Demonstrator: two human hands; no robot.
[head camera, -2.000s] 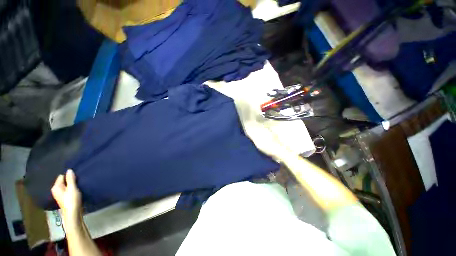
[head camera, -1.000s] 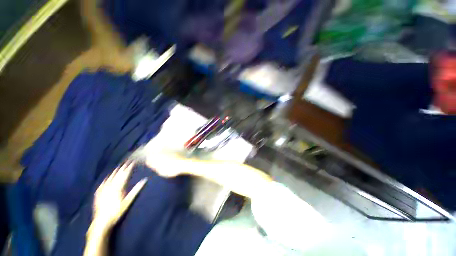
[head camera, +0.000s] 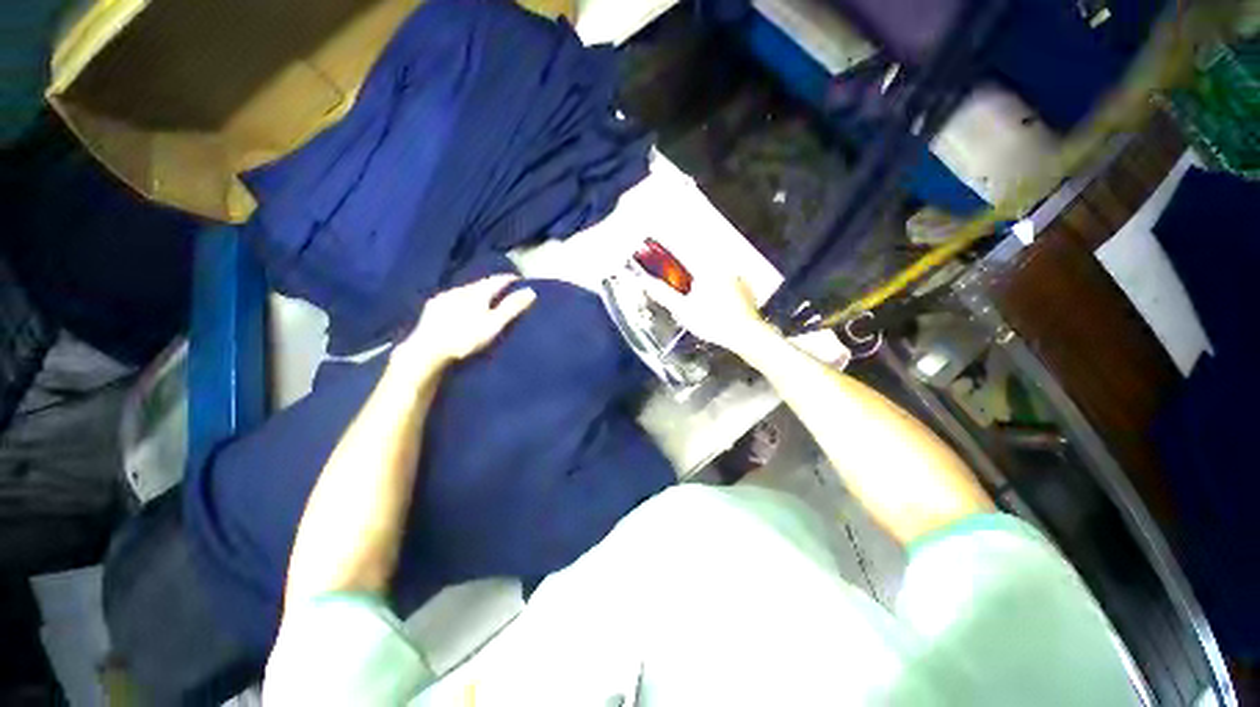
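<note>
The navy garment (head camera: 525, 428) lies over the dark padded form (head camera: 159, 587), whose rounded end shows at the lower left. My left hand (head camera: 463, 321) rests on the garment's far edge near the pile, fingers pointing right. My right hand (head camera: 702, 307) is closed around the red-orange handle of the steam iron (head camera: 663, 267). The iron's silver body stands on the pale table end, beside the garment's right edge. The palm hides part of the handle.
A rumpled navy garment pile (head camera: 442, 166) lies behind the form. An open cardboard box (head camera: 207, 97) is at the upper left, a blue beam (head camera: 225, 339) at the left. A yellowish hose (head camera: 912, 276) runs off right. A brown side table (head camera: 1078, 339) with navy cloth is at the right.
My left hand has moved from the form's left end to the garment's far edge. My right hand has taken hold of the iron's handle. The view swung right and partly back.
</note>
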